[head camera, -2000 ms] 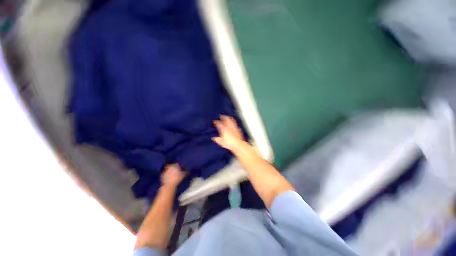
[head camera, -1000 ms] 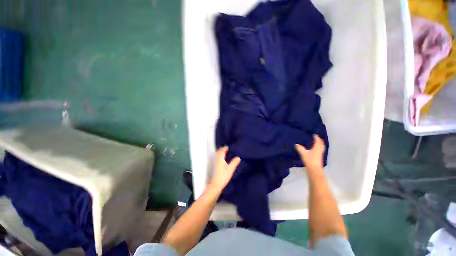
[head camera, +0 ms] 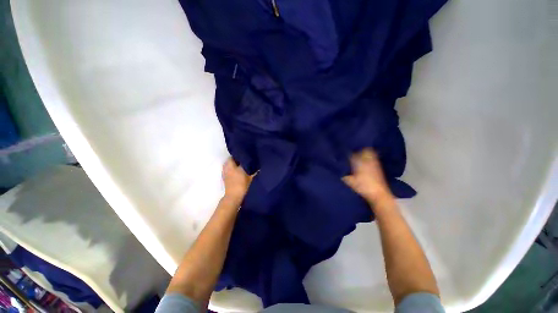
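A heap of dark navy garments (head camera: 318,79) lies in a large white bin (head camera: 122,110). Its lower end hangs towards the bin's near rim. A small yellowish spot shows on the navy cloth near the top edge of the view. My left hand (head camera: 236,179) is at the left edge of the cloth, with the fingers partly hidden under it; it appears to grip the edge. My right hand (head camera: 367,175) is on the right part of the cloth, slightly blurred; whether it grips a fold cannot be told.
A cream bin (head camera: 61,208) stands at the lower left, with navy cloth (head camera: 55,275) showing beyond its rim. Green floor (head camera: 30,110) shows at the left and at the lower right. A blue edge is at the far left.
The view has moved in closer over the white bin, which now fills most of it. The navy heap sits nearer, with folds rearranged between my hands. The container of yellow and pink cloth has left the view.
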